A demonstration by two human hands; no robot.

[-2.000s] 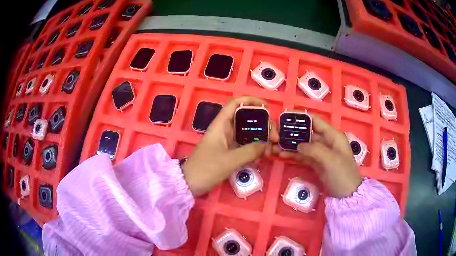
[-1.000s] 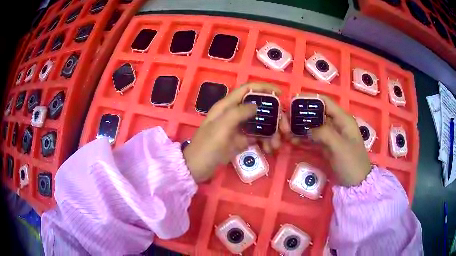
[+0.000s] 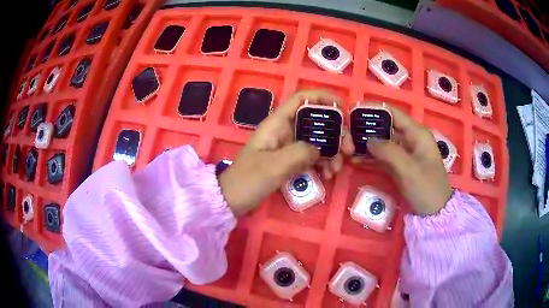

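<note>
My left hand holds a smartwatch with a light case, its screen lit with white menu text on black. The thumb is at the lower part of that screen. My right hand holds a second smartwatch with a similar menu, its thumb also at the lower screen. The two watches are upright side by side above the red foam tray, with a small gap between them. The fingers behind the watches are partly hidden.
Pink watches lie face down in tray pockets, such as one watch. Dark-screened watches lie face up at the upper left. A tilted side tray holds mixed watches. Printed paper sheets lie at the right edge.
The menu text on both screens has changed. My left thumb has moved from the upper to the lower screen since a second ago. The tray has shifted upward in view.
</note>
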